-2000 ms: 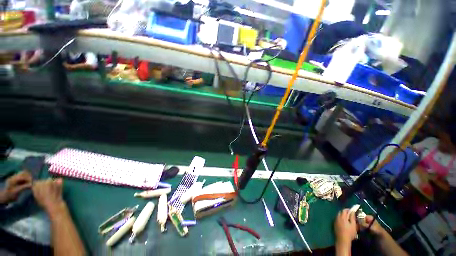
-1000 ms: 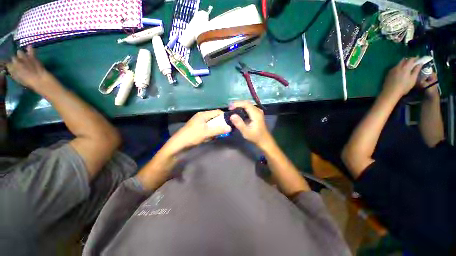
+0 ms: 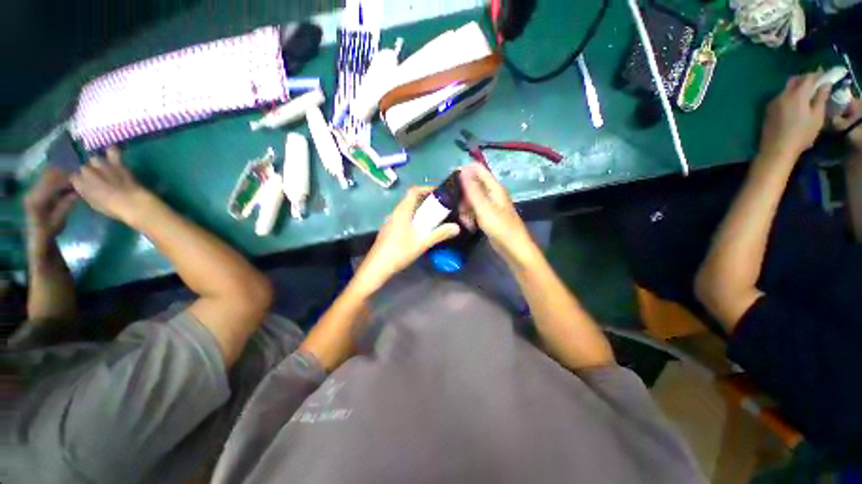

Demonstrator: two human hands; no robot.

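My left hand (image 3: 402,232) holds a white handheld unit (image 3: 432,214) over my lap, just off the bench's front edge. A black end piece (image 3: 450,191) sits at the unit's upper end. My right hand (image 3: 487,203) has its fingers around the black end piece. The fingers hide part of the unit and the exact contact. A bright blue round thing (image 3: 445,260) shows just below my hands; I cannot tell whether it touches the unit.
Red-handled cutters (image 3: 515,146) lie on the green bench (image 3: 567,189) beyond my right hand. White units (image 3: 297,170) and open shells with green boards (image 3: 250,187) lie left. A brown-banded white case (image 3: 439,80) stands behind. People's arms (image 3: 194,246) flank me on both sides.
My view has dropped from across the bench to my lap. Since one second ago, my hands and the unit have shifted up towards the cutters, and the unit is tilted more steeply.
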